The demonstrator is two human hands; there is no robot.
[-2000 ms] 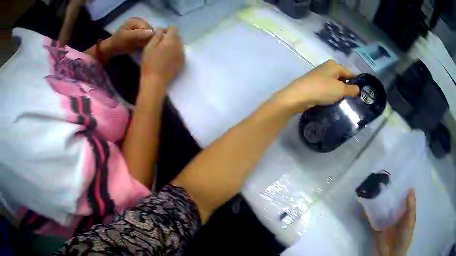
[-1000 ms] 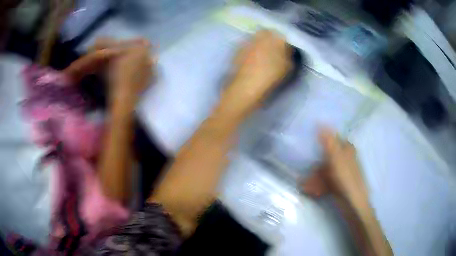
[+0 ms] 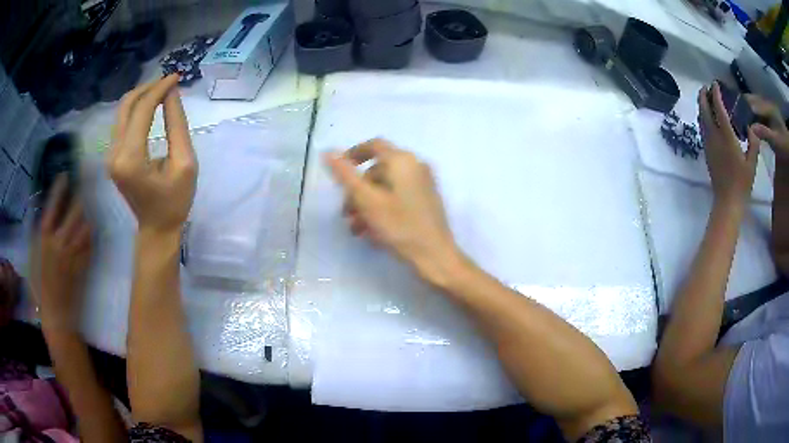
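A frosted translucent cover (image 3: 227, 227) lies on the clear film at the left of the bench. My left hand (image 3: 156, 160) is raised above and left of it, fingertips drawn together at the edge of a pile of small black fittings (image 3: 192, 54). Whether a fitting is between the fingertips cannot be told. My right hand (image 3: 394, 203) is over the white foam sheet (image 3: 536, 208), right of the cover. Its fingers are curled and apart, slightly blurred, with nothing visible in them.
A blue-white product box (image 3: 251, 52) and stacked black cup-shaped parts (image 3: 385, 33) stand at the back. More black parts (image 3: 640, 65) and fittings (image 3: 682, 137) are at the right. At left, another person's blurred hand (image 3: 65, 229) is at a dark part. Another person's hands (image 3: 727, 147) hold something at right.
The view has swung right. My left hand has let go of the black base housing and is now by the fittings. My right hand has let go of the translucent cover, which now lies on the bench.
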